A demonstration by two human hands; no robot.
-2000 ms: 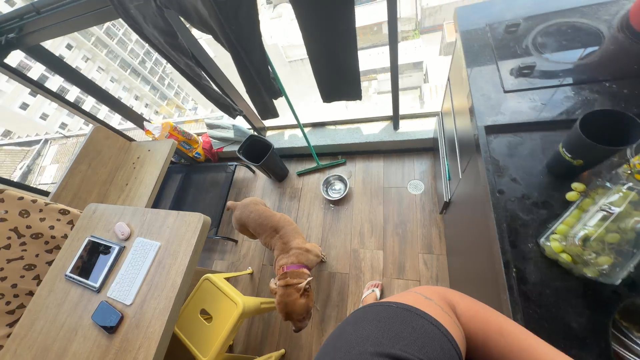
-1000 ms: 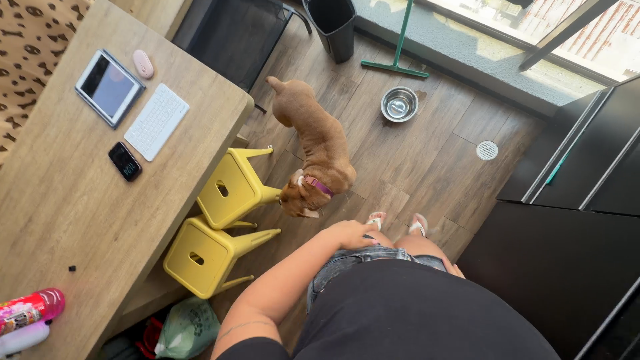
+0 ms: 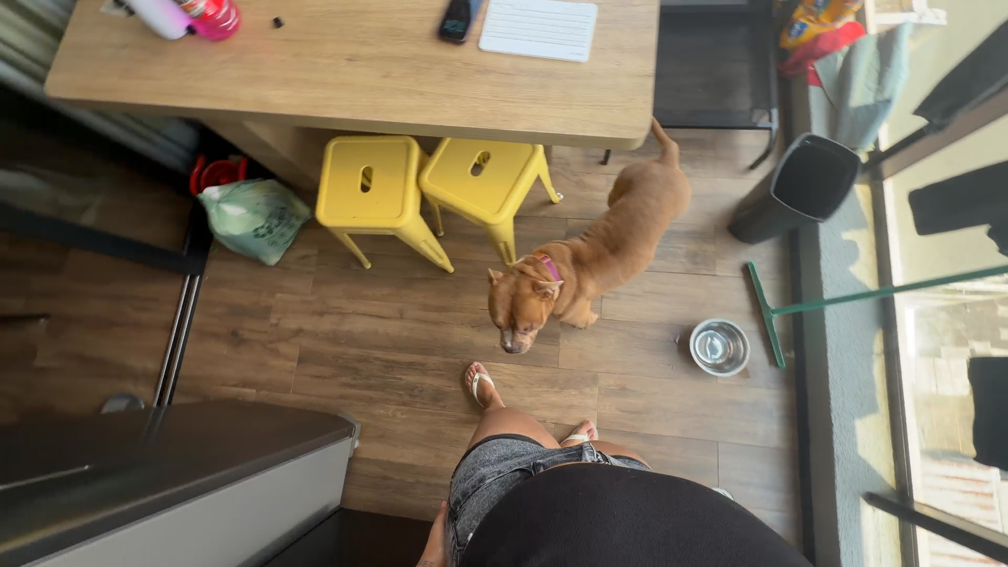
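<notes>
Part of my left hand (image 3: 436,539) shows at the bottom edge, against the side of my grey denim shorts (image 3: 496,472); its fingers are mostly hidden. My right hand is out of view. A brown dog (image 3: 622,224) with a pink collar (image 3: 549,266) stands on the wood-look floor in front of my feet, its head lowered beside a yellow metal stool (image 3: 482,177). A second yellow stool (image 3: 370,185) stands close to the left of it. To the dog's right, a metal bowl (image 3: 719,347) with what looks like water sits on the floor.
A wooden table (image 3: 354,87) bears a white keyboard (image 3: 539,30), a phone (image 3: 457,21) and a pink bottle (image 3: 214,17). A tied plastic bag (image 3: 256,216) lies left of the stools. At right are a black bin (image 3: 795,189) and a green squeegee (image 3: 765,315). A dark-topped cabinet (image 3: 181,465) is at lower left.
The view has turned strongly. My left hand has gone from the front of my shorts to their side. The dog's head now lies nearer my feet, away from the stools.
</notes>
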